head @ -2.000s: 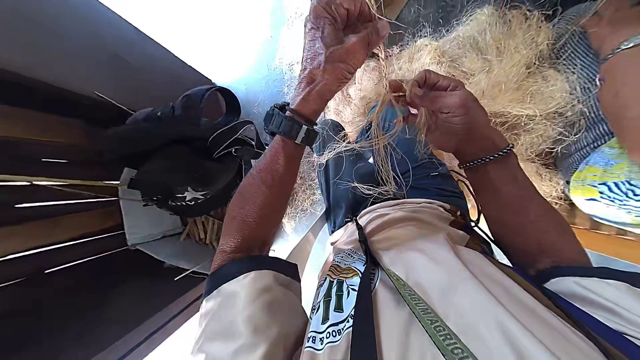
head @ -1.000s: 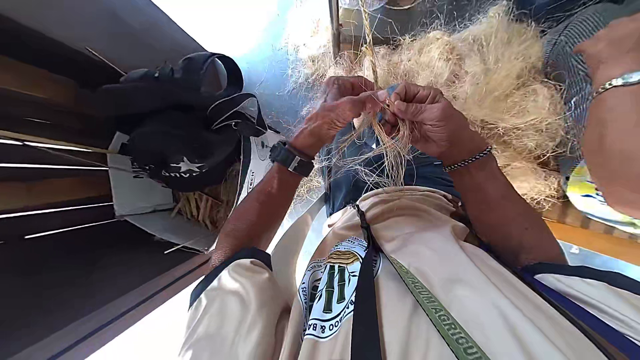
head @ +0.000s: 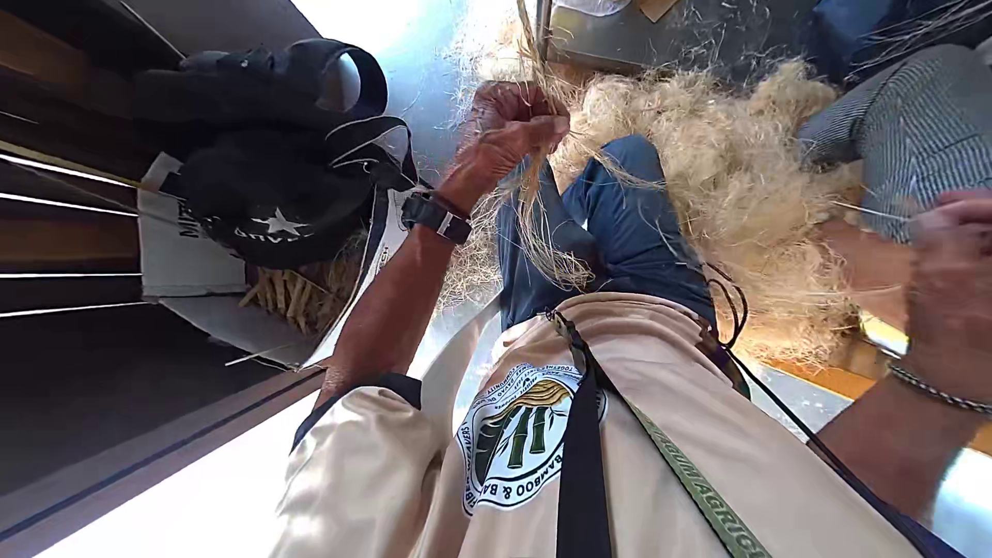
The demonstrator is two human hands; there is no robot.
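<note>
My left hand [head: 518,120], with a dark watch on its wrist, is closed around a thin bundle of pale plant fibres [head: 535,225]. The bundle runs up past my fist, and its loose ends hang over my blue trousers [head: 632,225]. My right hand [head: 949,287], blurred at the right edge, is far from the left one; a braided bracelet circles its wrist. A thin strand lies close to its fingers, but whether they hold it cannot be told. Between and beyond my hands lies a large tangled heap of the same fibre [head: 721,163].
To the left, a black bag [head: 271,186] with a star rests on an open cardboard box [head: 186,263] holding short light-brown sticks [head: 287,294]. Another person's striped-clad leg [head: 922,132] is at the upper right. A grey metal surface [head: 666,39] lies beyond the heap.
My hands were together at the fibres one second ago. My right hand has since moved away to the right, while the left has stayed on the bundle.
</note>
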